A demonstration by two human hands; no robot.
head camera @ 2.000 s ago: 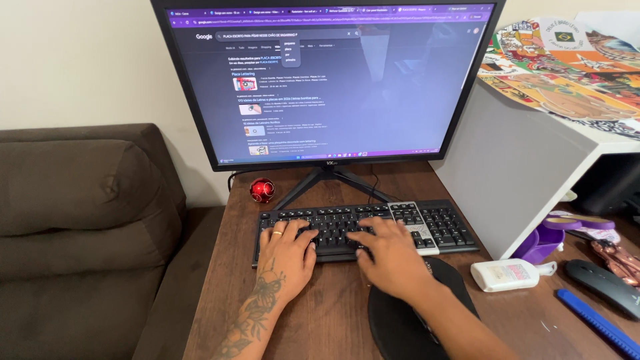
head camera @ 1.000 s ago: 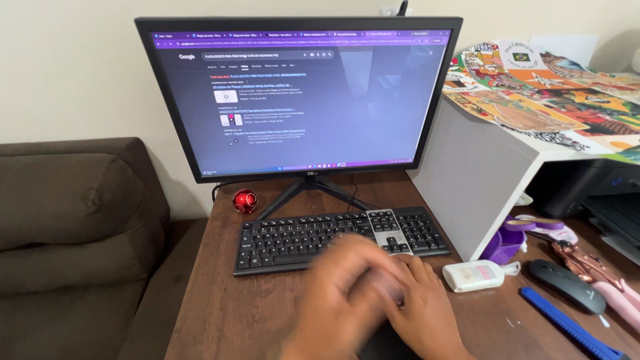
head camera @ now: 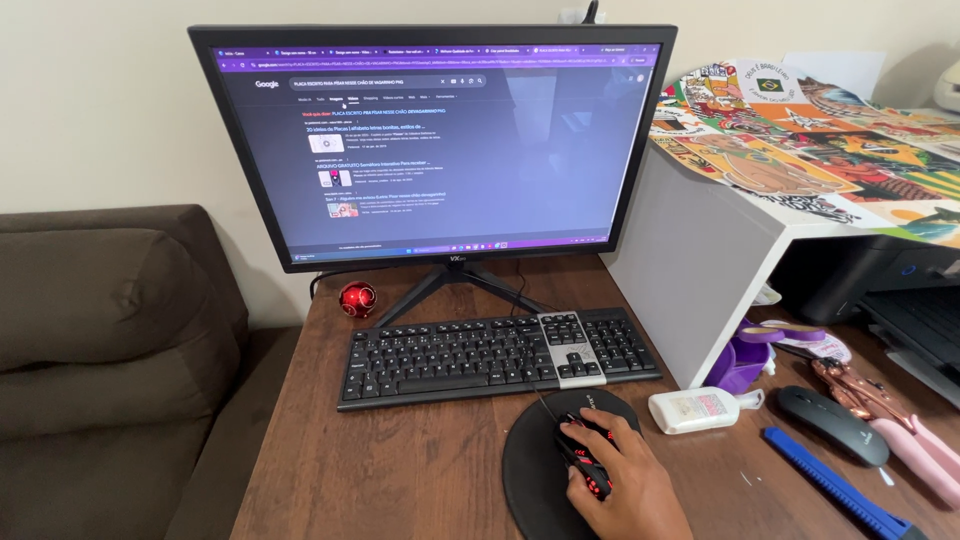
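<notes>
My right hand (head camera: 626,480) rests on a black wired mouse (head camera: 585,454) with red lights, its fingers curled over the buttons and sides. The mouse lies on a round black mouse pad (head camera: 532,457). Behind it is a black keyboard (head camera: 450,360) with a grey section near its right part. A monitor (head camera: 450,157) on a V-shaped stand shows a dark browser page of search results, with the pointer near the row of tabs under the search bar. My left hand is out of view.
A red bauble (head camera: 357,299) sits left of the stand. At right are a white bottle (head camera: 694,410), a second black mouse (head camera: 832,425), a blue utility knife (head camera: 840,484), pink-handled pliers (head camera: 892,420), purple scissors (head camera: 787,331) and a printer (head camera: 892,277) under a white shelf (head camera: 675,247). A brown sofa (head camera: 97,360) stands left.
Both hands were on the keyboard, then together over the mouse pad area, blurred. Now the left hand has gone from view and the right is on the mouse. The page on the monitor has changed.
</notes>
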